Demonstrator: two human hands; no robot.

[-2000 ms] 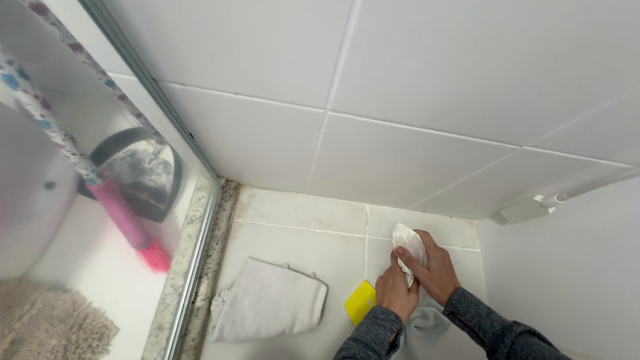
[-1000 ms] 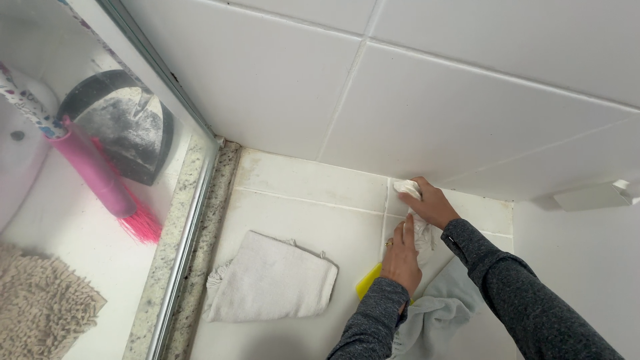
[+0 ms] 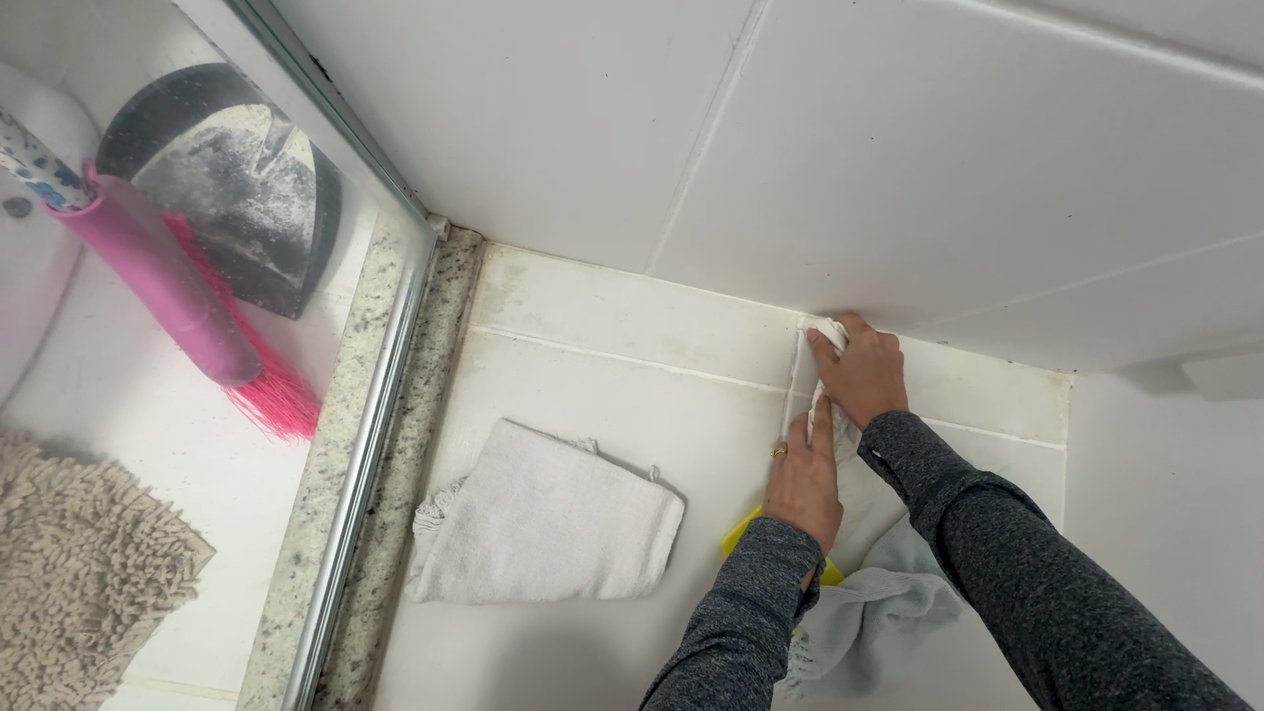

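My right hand (image 3: 865, 370) grips a white cloth (image 3: 828, 336) and presses it into the floor's edge, where the wall tiles meet the floor tiles. Just below it, my left hand (image 3: 807, 478) rests along the hanging part of the same cloth, fingers extended; whether it grips the cloth is not clear. Partly hidden under my left forearm is a yellow object (image 3: 741, 529). A damp-looking grey-blue cloth (image 3: 879, 599) lies crumpled between my forearms. A folded whitish cloth (image 3: 556, 521) lies flat on the floor to the left.
A speckled stone sill (image 3: 405, 434) with a metal rail and glass panel runs along the left. Through the glass show a pink broom (image 3: 163, 276), a dark dustpan (image 3: 232, 188) and a beige shaggy mat (image 3: 89, 553). A white fixture (image 3: 1224, 375) sits on the right wall.
My hands have gone from bunching the white cloth together to pressing it down at the floor's edge, the right hand ahead of the left. The view has moved closer.
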